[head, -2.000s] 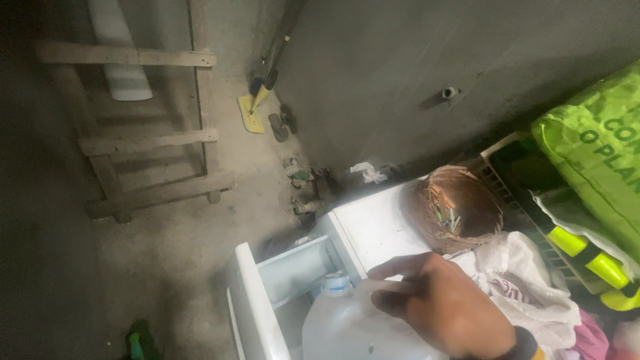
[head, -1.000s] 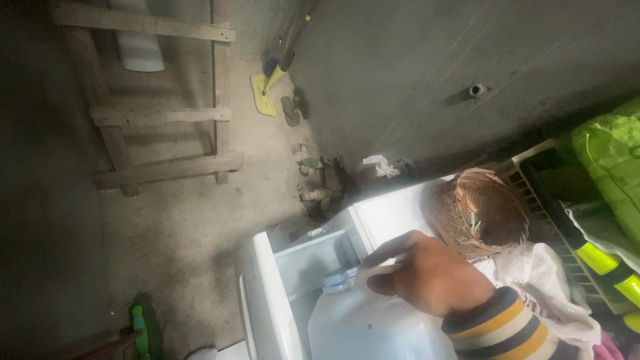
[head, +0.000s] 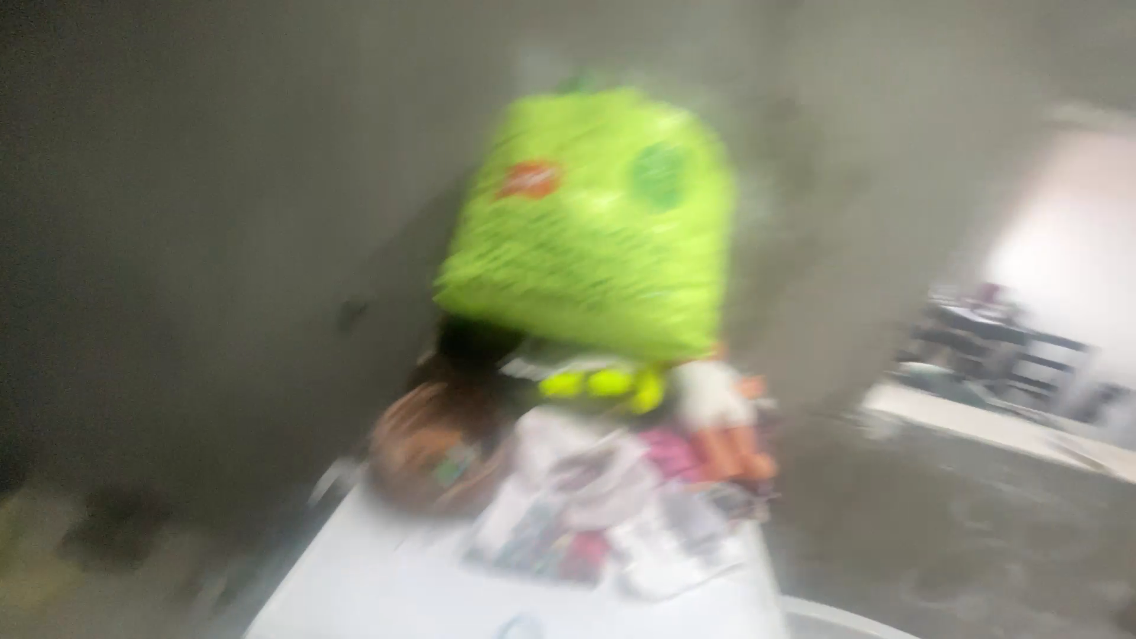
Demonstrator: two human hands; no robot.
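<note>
Neither of my hands shows in the head view, which is strongly blurred. A white appliance top [head: 426, 586] fills the lower middle. On it lie crumpled white and pink clothes [head: 586, 497], with a brown woven basket [head: 435, 453] to their left that holds small things. Behind them stands a full bright green plastic bag [head: 595, 231] bearing writing. Yellow-green objects [head: 608, 383] sit just below the bag. What looks like a doll [head: 723, 417] is at the right of the pile. A faint bluish ring shape shows at the bottom edge.
A grey wall [head: 222, 222] rises behind the appliance. At the right is an opening with a pale ledge [head: 994, 426] and dark slatted furniture [head: 1003, 355] beyond it. The curved rim of a white container [head: 843, 617] shows at the bottom right.
The view has swung far to the right and up. The hand on the translucent jug, and the open drawer beside it, have gone out of view.
</note>
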